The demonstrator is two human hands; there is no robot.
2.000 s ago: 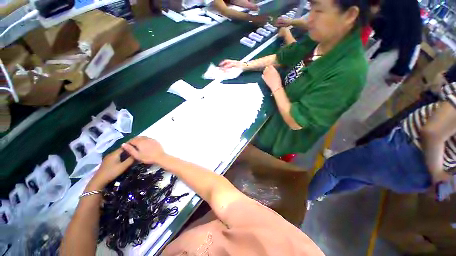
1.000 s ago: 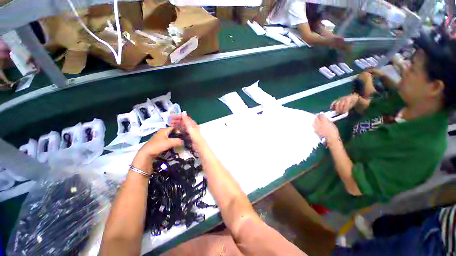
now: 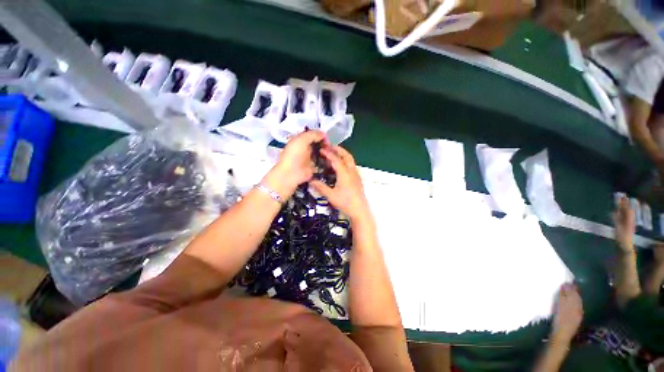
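Note:
My left hand (image 3: 297, 161) and my right hand (image 3: 345, 182) meet above the cable pile, with a small black coiled cable (image 3: 318, 154) between their fingers. The tangled glossy black cable pile (image 3: 298, 251) lies on a white surface under my wrists. Just beyond my hands, a group of three white-wrapped trays (image 3: 299, 102) stands on the green belt, with dark cable coils in their recesses. More wrapped trays (image 3: 177, 80) with dark coils stand to the left. Which fingers of each hand bear the cable is hard to tell.
A clear bag of cables (image 3: 131, 207) lies left of the pile, beside a blue bin (image 3: 22, 156). Wrapping sheets (image 3: 466, 269) fan out at right, near another person's hand (image 3: 567, 312). Three loose sheets (image 3: 501, 174) lie beyond. A grey upright (image 3: 80, 58) crosses the upper left.
The view has swung to the right and down, so the blue bin and whole bag now show. My hands have come closer together over the pile. A third loose sheet lies beyond the stack.

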